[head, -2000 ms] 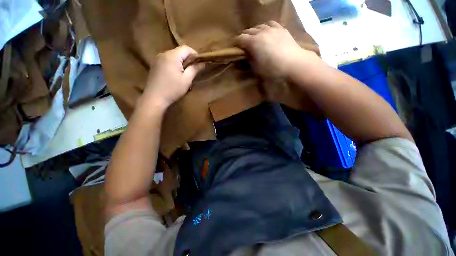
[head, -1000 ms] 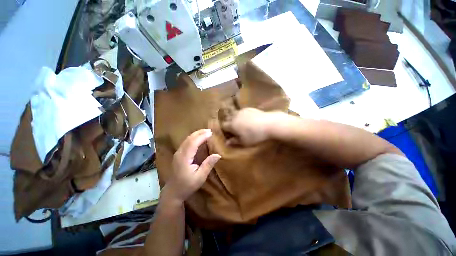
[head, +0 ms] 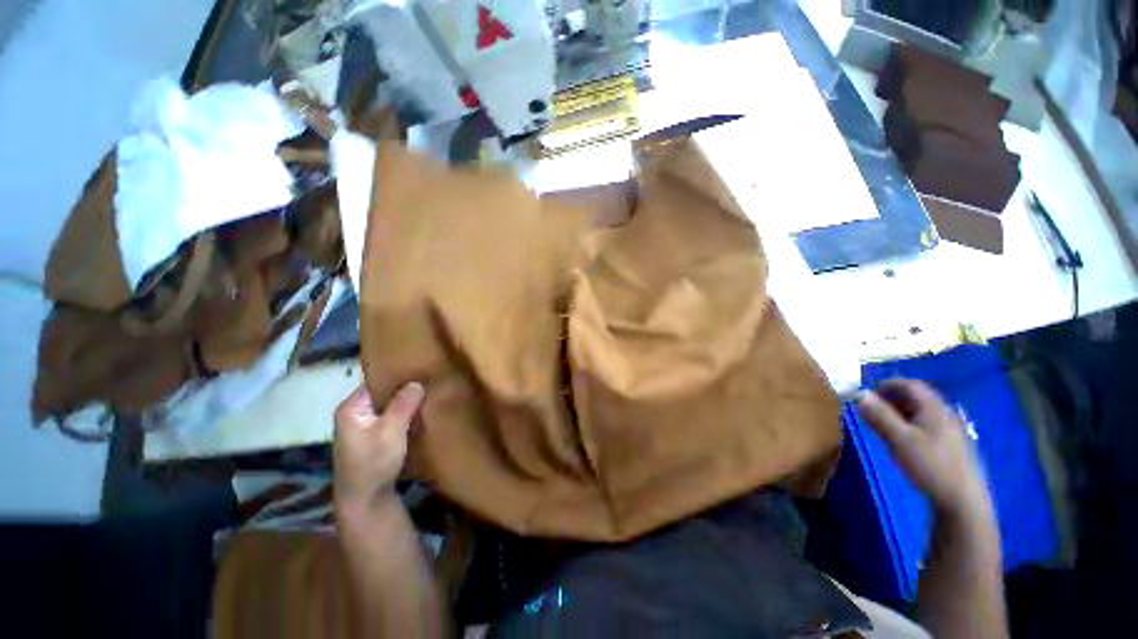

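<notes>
A large tan-brown garment panel (head: 487, 287) lies over the table edge and the lap, with a seam down its middle and raised folds to the right of it. Its upper edge is just below the small yellow clamp frame (head: 593, 112) of the white sewing machine head (head: 493, 63). My left hand (head: 374, 437) pinches the panel's lower left edge between thumb and fingers. My right hand (head: 917, 431) is off the panel, to its right over the blue bin; it is slightly blurred, fingers partly curled, with nothing visible in it.
A flat white sheet (head: 799, 137) lies on the dark bed right of the clamp. Dark brown pieces (head: 955, 137) are stacked at the right, beside dark snips (head: 1055, 231). A blue bin (head: 998, 462) is below the table. Brown panels (head: 150, 337) and white cloth (head: 206, 169) are heaped left.
My right hand has left the bunched cloth and moved right, off the panel. My left hand has moved down-left to the panel's edge. The panel is more spread out.
</notes>
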